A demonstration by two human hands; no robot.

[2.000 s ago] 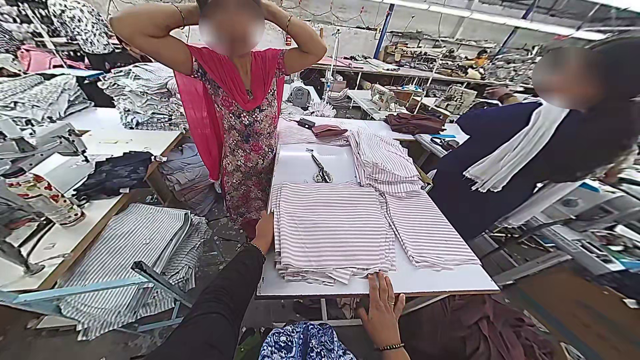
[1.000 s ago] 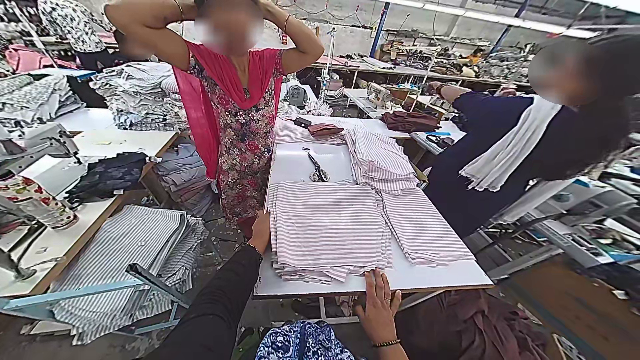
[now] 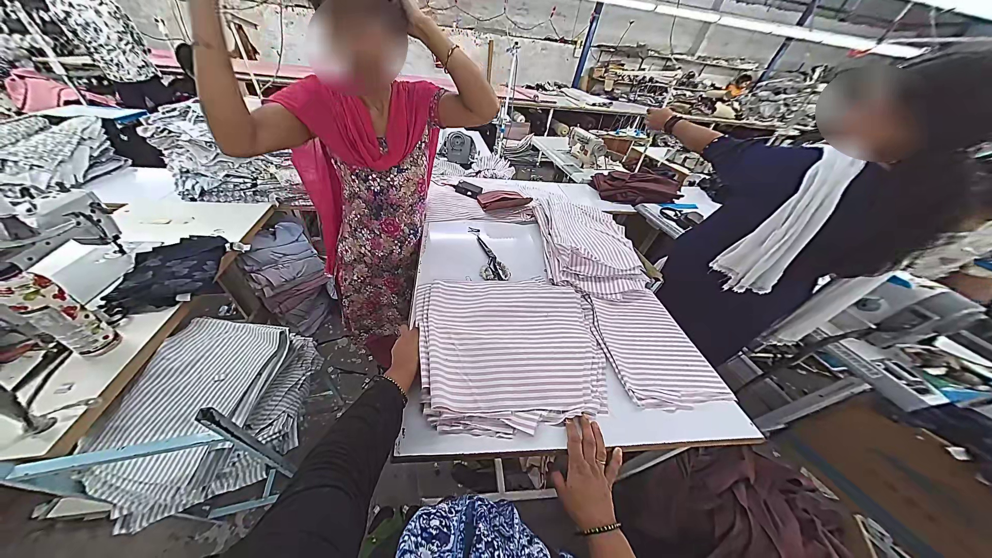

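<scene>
A stack of striped fabric pieces [image 3: 511, 349] lies on a white tabletop [image 3: 651, 430] in front of me. My left hand [image 3: 404, 356] rests at the table's left edge beside the stack, its fingers partly hidden. My right hand [image 3: 587, 473] lies at the near edge, fingertips touching the lower border of the stack, the fingers somewhat apart and holding nothing. Behind the stack lies a pair of scissors [image 3: 491, 260]. More striped fabric [image 3: 659, 349] lies to the right, with another folded striped pile [image 3: 589, 240] farther back.
One person [image 3: 380, 170] in a pink scarf stands behind the table's left side; another person [image 3: 744, 209] in dark clothing stands at the right. Striped fabric [image 3: 194, 387] is stacked low at left. Brown cloth [image 3: 728, 504] lies near my right arm. A sewing machine [image 3: 587, 147] stands farther back.
The person at the right has stretched an arm out toward the back tables. The person in the pink scarf has shifted their raised arms. Both my hands stay at about the same places.
</scene>
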